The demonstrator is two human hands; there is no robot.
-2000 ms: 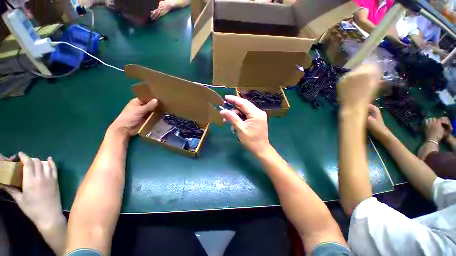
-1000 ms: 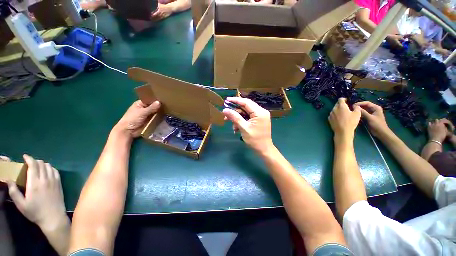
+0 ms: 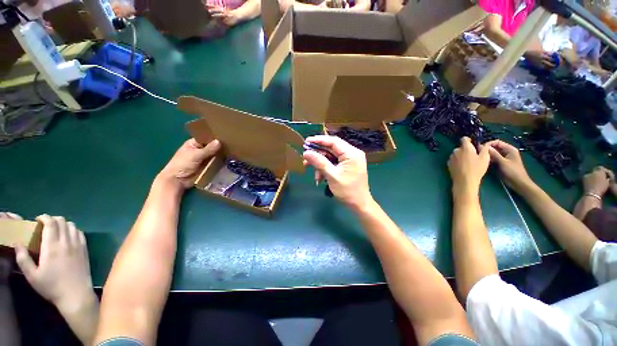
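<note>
An open mailer box (image 3: 238,201) stands on the green bench in front of me, its lid raised at the back. A coiled black cable (image 3: 253,175) and a grey-blue, partly shiny item (image 3: 264,197) lie in it. My left hand (image 3: 189,162) grips the box's left side, thumb near the lid's side flap. My right hand (image 3: 344,170) is just right of the box, above the bench, pinching a small dark cable plug (image 3: 319,149) between thumb and fingers. The rest of what it holds is mostly hidden by the fingers.
A second open mailer box (image 3: 373,158) with black cables stands behind my right hand, before a large open carton (image 3: 308,86). A cable pile (image 3: 440,116) and a neighbour's hands (image 3: 469,162) are at right. Another hand (image 3: 61,260) holds a tan box at left. A white cord (image 3: 135,82) crosses the bench.
The neighbour's raised hand at right has come down to the cables. My hands and the held box have shifted only slightly in view; my right hand still pinches the plug.
</note>
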